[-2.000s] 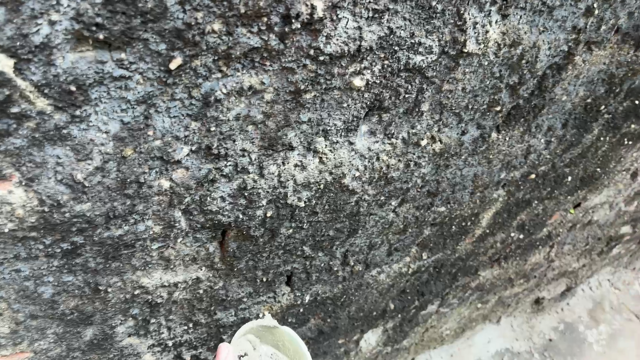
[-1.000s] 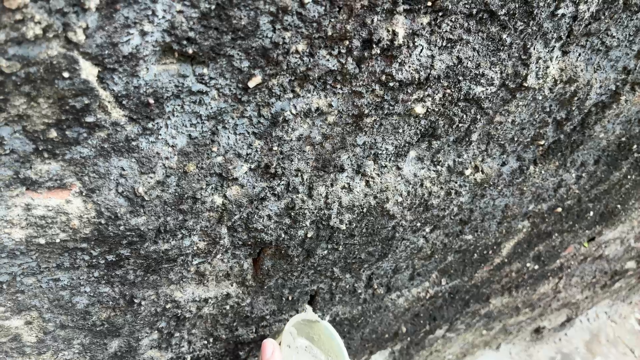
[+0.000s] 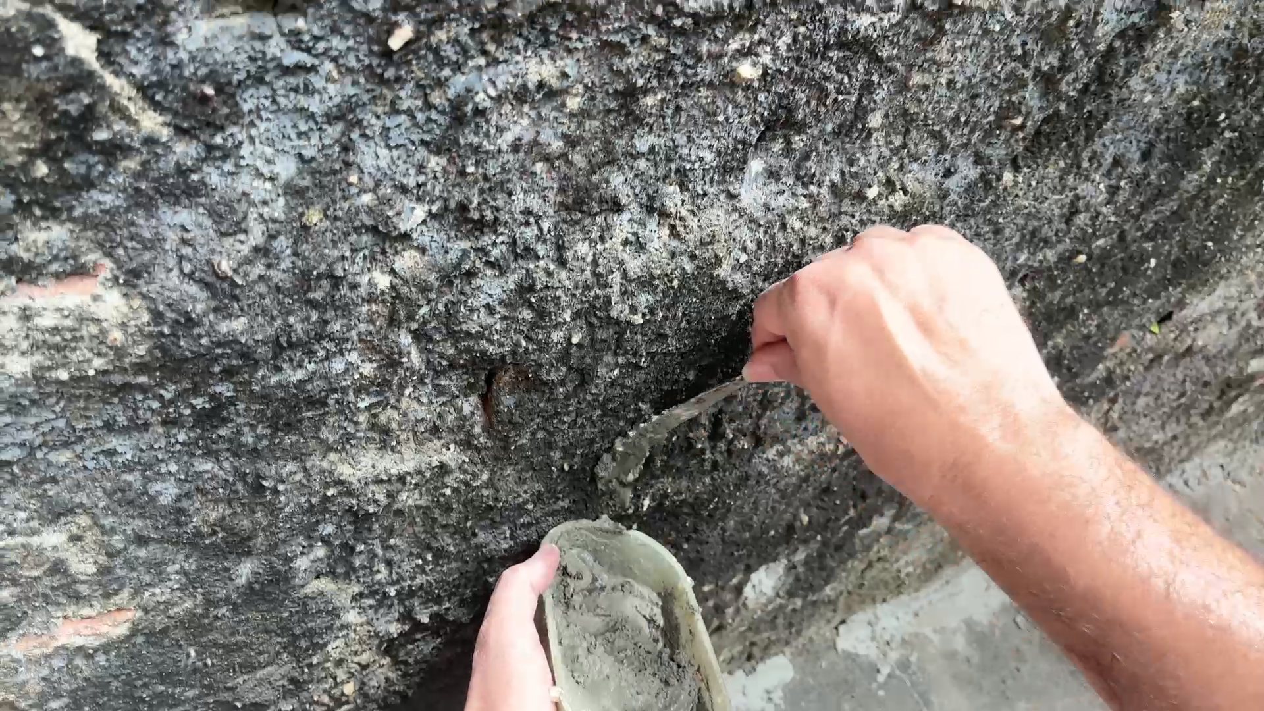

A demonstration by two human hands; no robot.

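My right hand (image 3: 889, 346) grips the handle end of a thin, mortar-coated tool (image 3: 681, 415), perhaps a spoon or small spatula. Its tip, loaded with wet grey mortar (image 3: 622, 464), is at the rough blackened wall (image 3: 592, 267), just above a small container. That pale plastic container (image 3: 696, 617) holds more grey mortar (image 3: 617, 632) and is tilted against or close to the wall. My left hand (image 3: 513, 637) holds it by its left side, with the thumb on the rim; the other fingers are hidden.
A narrow hole (image 3: 489, 395) showing reddish material lies left of the tool's tip. Reddish brick patches (image 3: 74, 630) show at the wall's left side. A grey concrete surface (image 3: 948, 642) runs along the wall's foot at lower right.
My right hand has come into view with the mortar-coated tool, its tip at the wall. More of my left hand and the container shows than before.
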